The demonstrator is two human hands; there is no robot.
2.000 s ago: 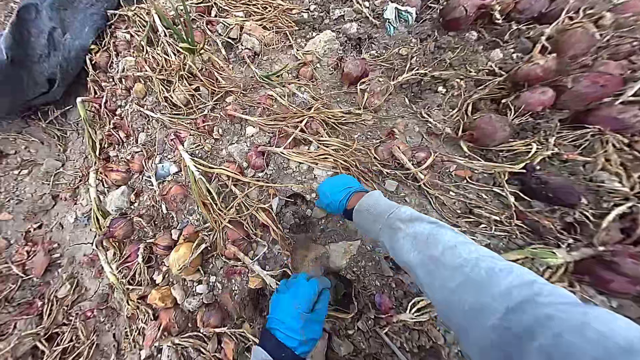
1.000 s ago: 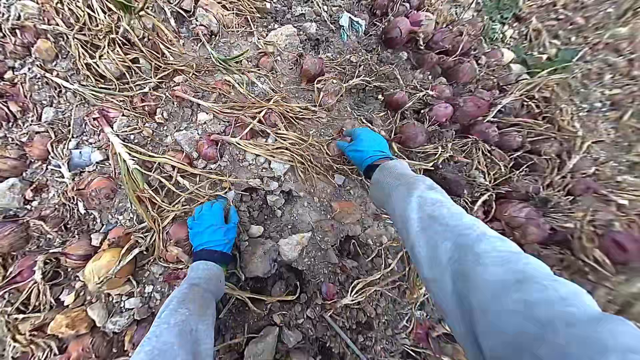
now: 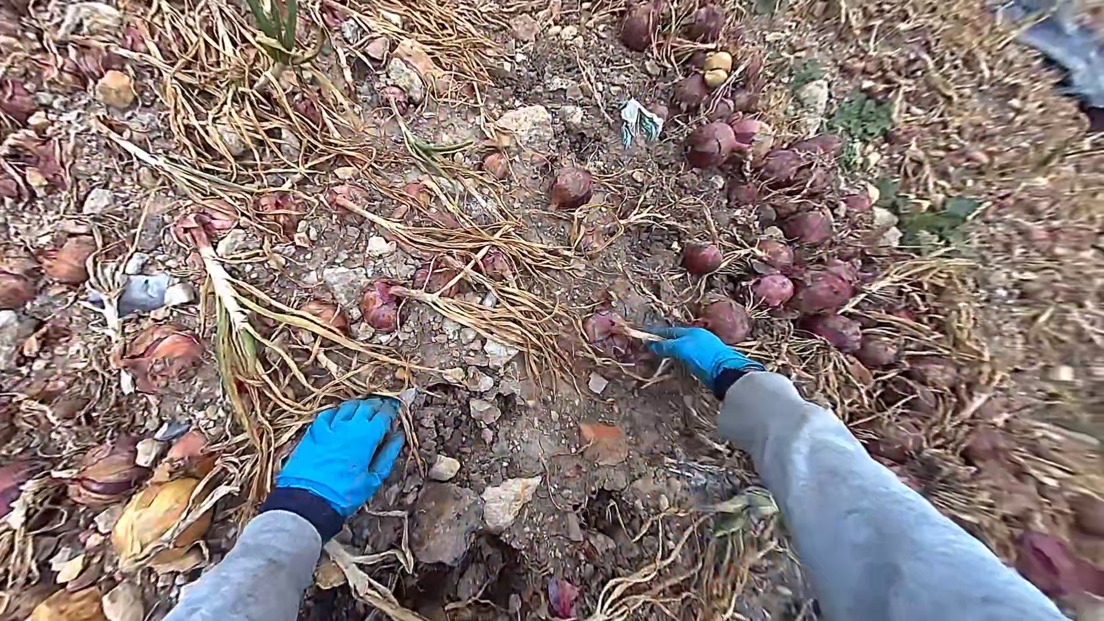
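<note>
My left hand (image 3: 343, 454), in a blue glove, rests palm down on dry onion leaves at the lower left; whether its fingers hold any of them cannot be told. At centre right, my right hand (image 3: 700, 352), gloved too, has its fingers closed around the dry stem of a red onion (image 3: 606, 332), whose bulb points left, low over the soil. Another red onion (image 3: 725, 321) lies just above this hand. Between the hands are soil, a pale stone (image 3: 509, 503) and a reddish flat stone (image 3: 602, 442). A red onion with dry leaves (image 3: 380, 305) lies above my left hand.
Many red onions (image 3: 809, 226) are heaped along the right. Onions with dry tops are scattered at left, with a yellowish onion (image 3: 161, 520) at lower left. A crumpled white and green scrap (image 3: 639, 122) lies near the top. Dark sheeting (image 3: 1056, 43) shows at the top right corner.
My left hand has moved left, away from the central stones onto the dry leaves. My right hand now grips an onion stem near the heap. The view has shifted to the right.
</note>
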